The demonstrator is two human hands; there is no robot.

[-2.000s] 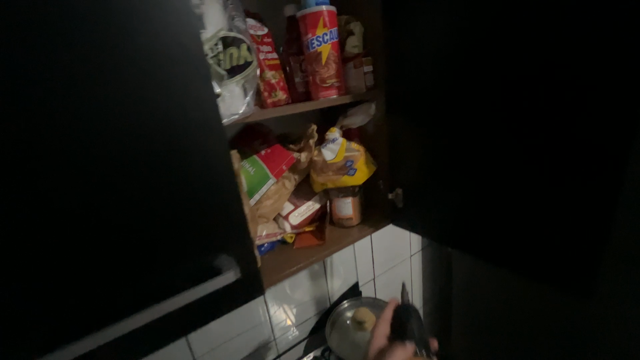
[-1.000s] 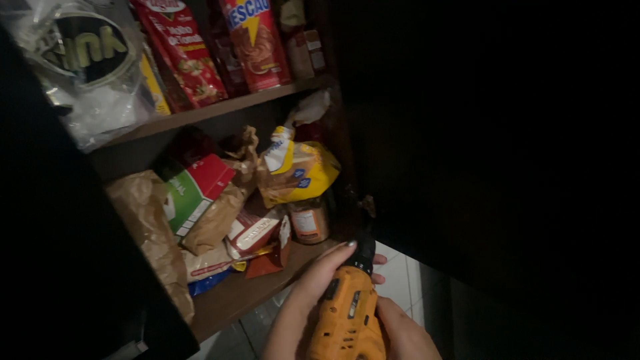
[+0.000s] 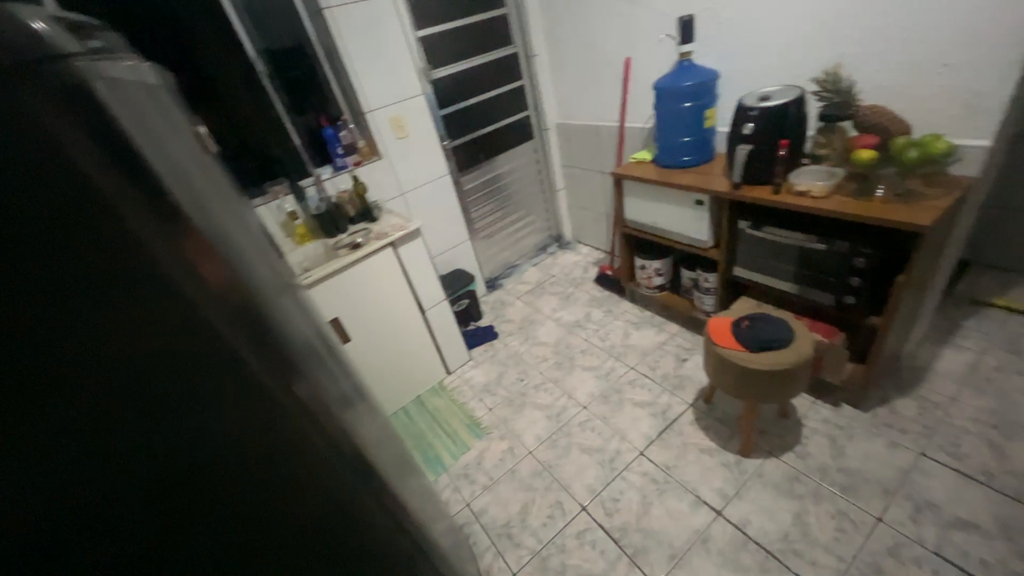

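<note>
Neither my left hand nor my right hand is in the head view at this moment, and no drill shows in it. Across the tiled floor stands a round padded stool (image 3: 758, 370) on wooden legs, with an orange and dark cap (image 3: 750, 331) on its seat. Behind it is a wooden counter unit (image 3: 904, 212). On top of that sit a blue water jug (image 3: 686, 114), a black air fryer (image 3: 770, 132), a clear plastic container (image 3: 816, 180), a pineapple (image 3: 834, 100) and green fruit (image 3: 920, 150).
A large dark appliance or panel (image 3: 160, 360) fills the near left. Beyond it are a sink counter (image 3: 360, 250), a green striped mat (image 3: 438, 432) and a small black bin (image 3: 462, 296). A metal door (image 3: 500, 160) and a red-handled broom (image 3: 622, 152) stand at the back.
The view has swung away from the open cupboard to the room. Both hands and the orange cordless drill, seen one second ago, are out of view.
</note>
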